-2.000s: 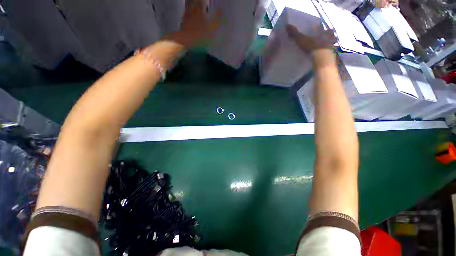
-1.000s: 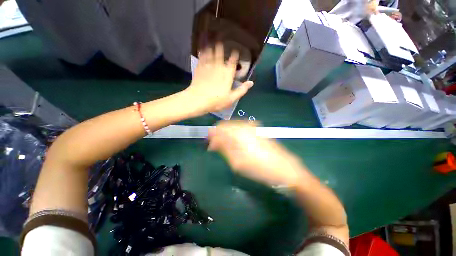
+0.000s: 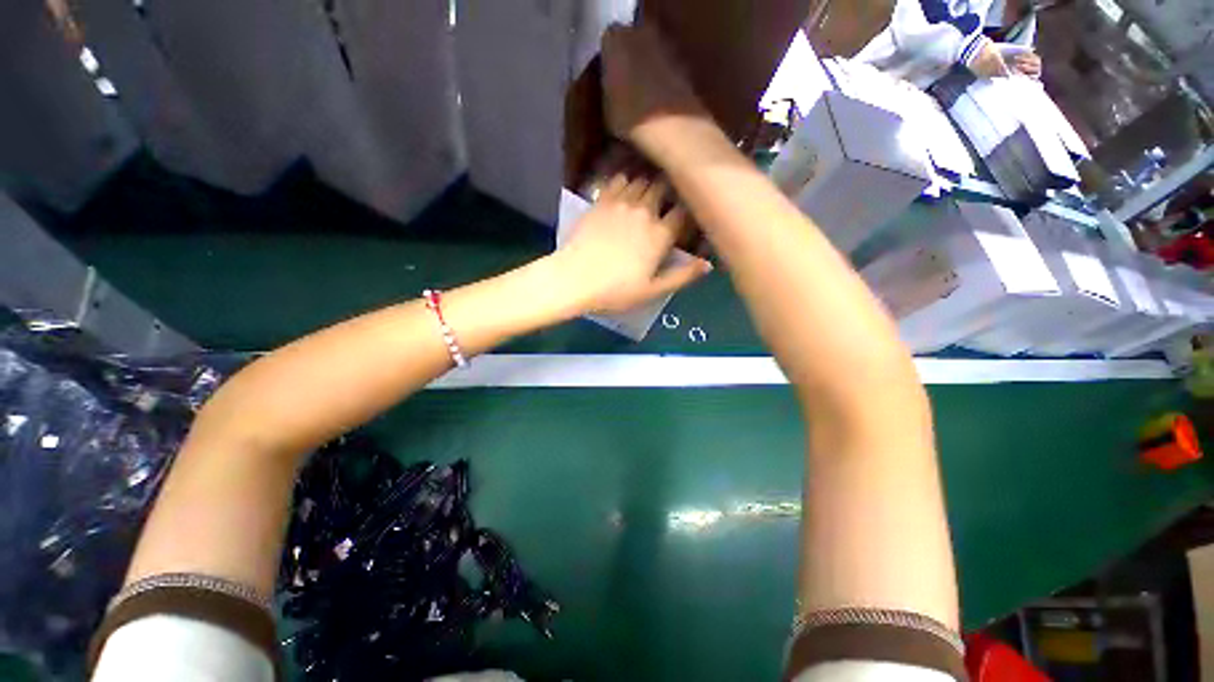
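An open white box (image 3: 636, 317) stands tilted at the top centre, its brown inside flaps raised and cut off by the top edge. My left hand (image 3: 623, 247) holds the box at its near side, fingers over the edge into the mouth and thumb apart. My right hand (image 3: 643, 87) reaches into the shadowed brown opening above my left hand; its fingertips are hard to see, and whether it holds anything cannot be told. The contents are mostly hidden. A loose pile of black cables (image 3: 386, 553) lies near my body at left.
Tall grey-looking cartons (image 3: 240, 93) stand at upper left. Closed white boxes (image 3: 979, 273) stand in a row at right. A bag of cables (image 3: 80, 466) lies at left. Two small rings (image 3: 683, 328) lie by the open box. A person's hands (image 3: 1005, 61) show opposite.
The open box has come into view since the first frame. My right hand has moved from the white strip up into the box opening. My left fingers now reach over the box's edge.
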